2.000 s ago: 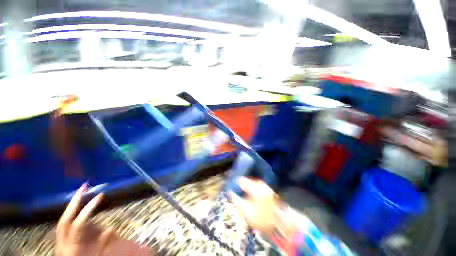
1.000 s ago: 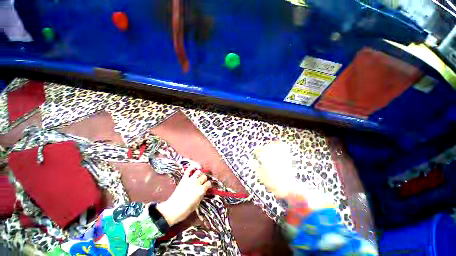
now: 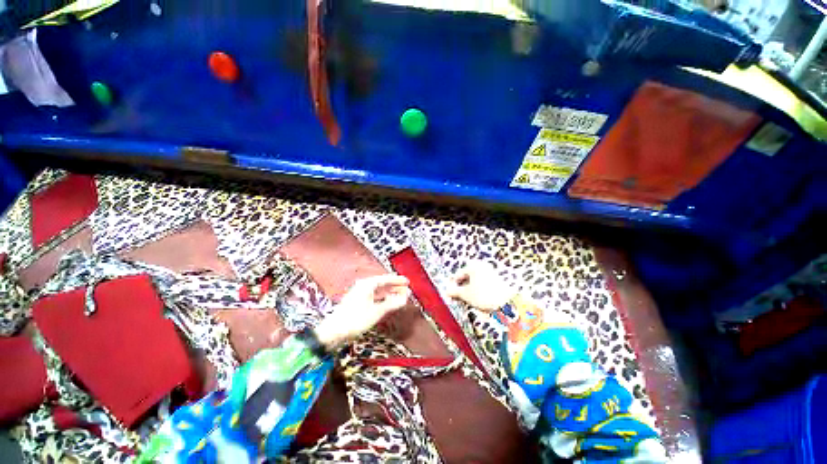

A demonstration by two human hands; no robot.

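Note:
The leopard-print sheet (image 3: 553, 263) lies on the press bed. A narrow red strip (image 3: 435, 304) shows along its slanted edge beside a raised leopard-print edge. My left hand (image 3: 363, 308) is at the left side of this strip, its fingertips by the strip's upper part; whether it grips anything is unclear. My right hand (image 3: 482, 287) pinches the raised leopard-print edge just right of the strip. Tangled leopard-print offcuts (image 3: 385, 394) with some red edges lie below my left hand. A large red piece (image 3: 113, 340) lies among offcuts at the left.
The blue press beam (image 3: 299, 172) crosses behind the sheet, with a red button (image 3: 223, 66) and green buttons (image 3: 413, 122). Brown-maroon cutting board (image 3: 331, 254) shows through gaps in the sheet. A blue bin (image 3: 771, 426) stands at the lower right.
The die frame seen two seconds ago is out of view. Since one second ago, my left hand has moved up and right, my right hand up and left, and the red strip has become exposed.

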